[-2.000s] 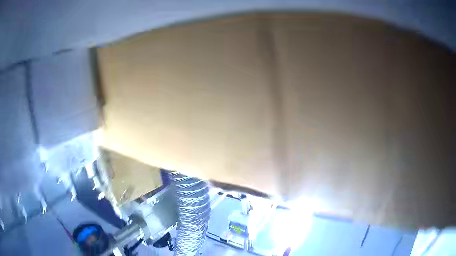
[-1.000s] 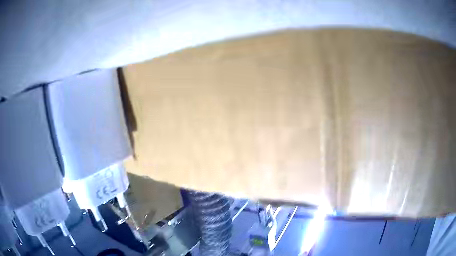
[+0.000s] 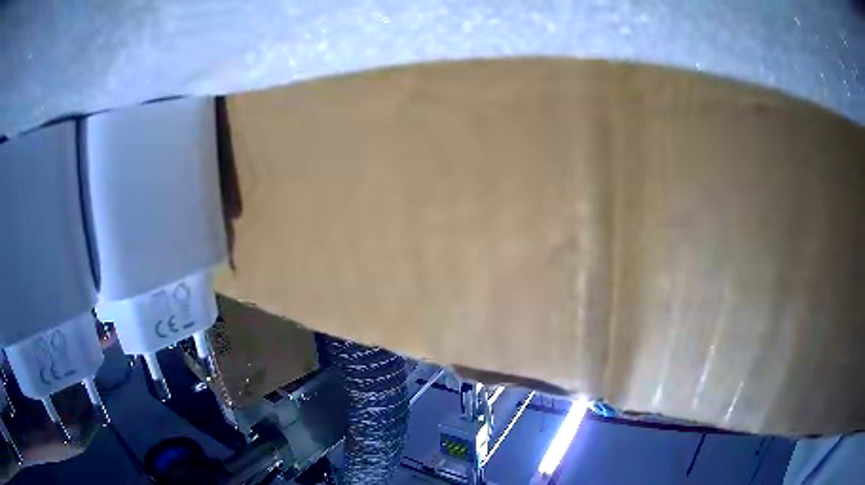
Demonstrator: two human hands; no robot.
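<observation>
White chargers (image 3: 156, 204) stand side by side at the left, very close to the camera. Their pins point down in the picture, and grey CE print shows on their ends. A large brown cardboard panel (image 3: 408, 208) fills the middle and right, its left edge beside the nearest charger. A white, foam-like sheet (image 3: 427, 33) spans the top. Neither of my hands can be made out. A blurred skin-toned patch lies behind the pins at the lower left; I cannot tell what it is.
Below the cardboard edge are a grey ribbed hose (image 3: 372, 407), a metal arm or bracket (image 3: 308, 422) and a second brown cardboard piece (image 3: 266, 355). A bright light tube (image 3: 563, 440) and a pale device with a green-yellow label (image 3: 455, 447) show at the bottom. A white shape is at the bottom right.
The chargers came into clearer view and shifted right, then slightly back left and up. The cardboard and background shifted with them. The glare at the light tube shrank, and the skin-toned patch appeared.
</observation>
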